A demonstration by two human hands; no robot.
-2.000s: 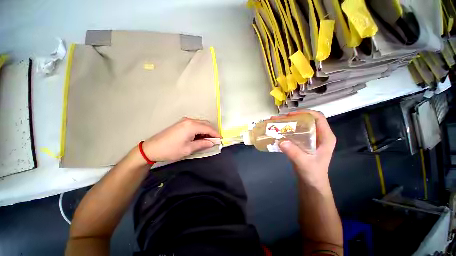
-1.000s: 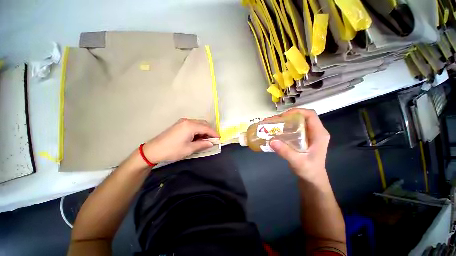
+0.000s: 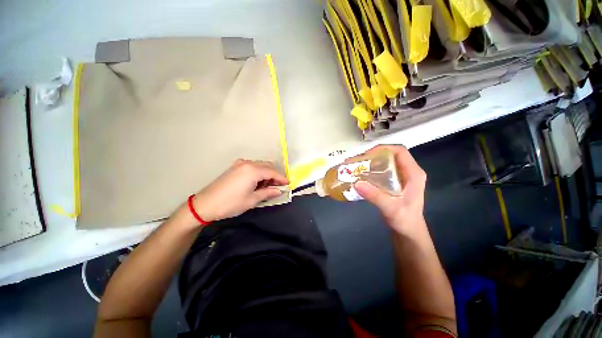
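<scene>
A beige bag panel (image 3: 165, 132) lies flat on the white table, with yellow edge strips down both sides and two grey patches at its far edge. My left hand (image 3: 239, 190) pinches the panel's near right corner between thumb and fingers; whether a strip end is in the pinch is hidden. My right hand (image 3: 398, 191) holds a clear glue bottle (image 3: 360, 178) with amber contents on its side, its pale nozzle pointing left at that corner. The nozzle tip is at or very near the corner, too small to tell if it touches.
A thick pile of panels with yellow tabs (image 3: 422, 72) stands at the back right. Yellow tape (image 3: 309, 171) is on the table's near edge. A white wad (image 3: 54, 84) and a specked board (image 3: 14, 165) lie at the left. A blue stool (image 3: 474, 297) is below right.
My right hand and the bottle have moved slightly left. The panel has shifted a little left in view. My left hand stays at the corner.
</scene>
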